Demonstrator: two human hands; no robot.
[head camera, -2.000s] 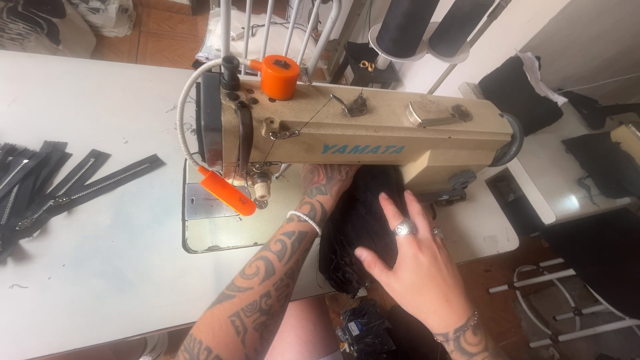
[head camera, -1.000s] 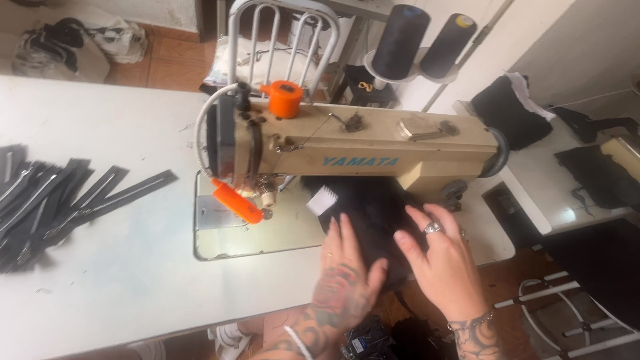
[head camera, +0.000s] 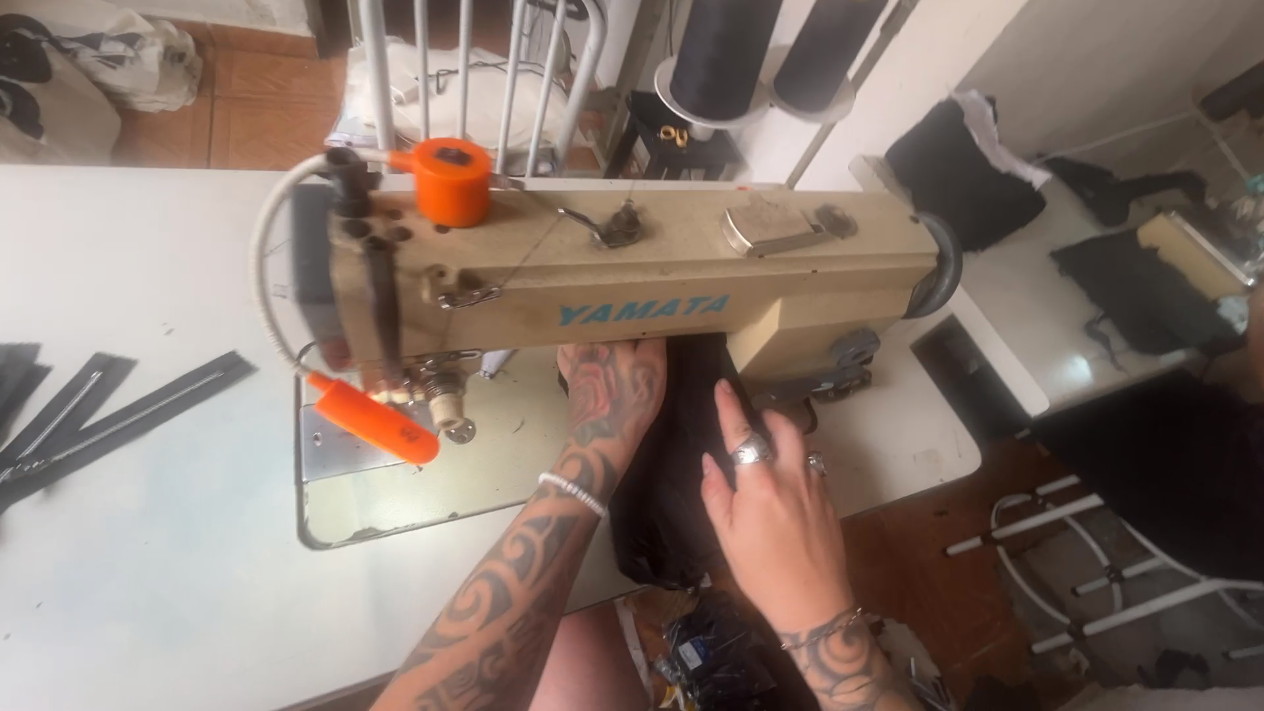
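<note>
A beige Yamata sewing machine (head camera: 632, 267) stands across the white table. Black fabric (head camera: 671, 474) lies under its arm and hangs toward the table's front edge. My left hand (head camera: 612, 390) reaches under the machine arm at the fabric's left side; its fingertips are hidden, so its grip cannot be told. My right hand (head camera: 780, 513), with rings, rests at the fabric's right side, its thumb and fingers apart. An orange lamp (head camera: 375, 420) on a flexible white neck hangs by the needle area, and an orange round base (head camera: 452, 183) sits on top of the machine.
Black zippers (head camera: 128, 415) lie at the left of the table. Two dark thread cones (head camera: 726, 59) stand behind the machine, near a white metal chair (head camera: 464, 69). At the right, black cloth pieces (head camera: 1136, 286) lie on another table, above a white-framed chair (head camera: 1086, 573).
My left hand has moved from the front of the fabric to under the machine arm. The white comb-like piece seen on the fabric one second ago no longer shows there.
</note>
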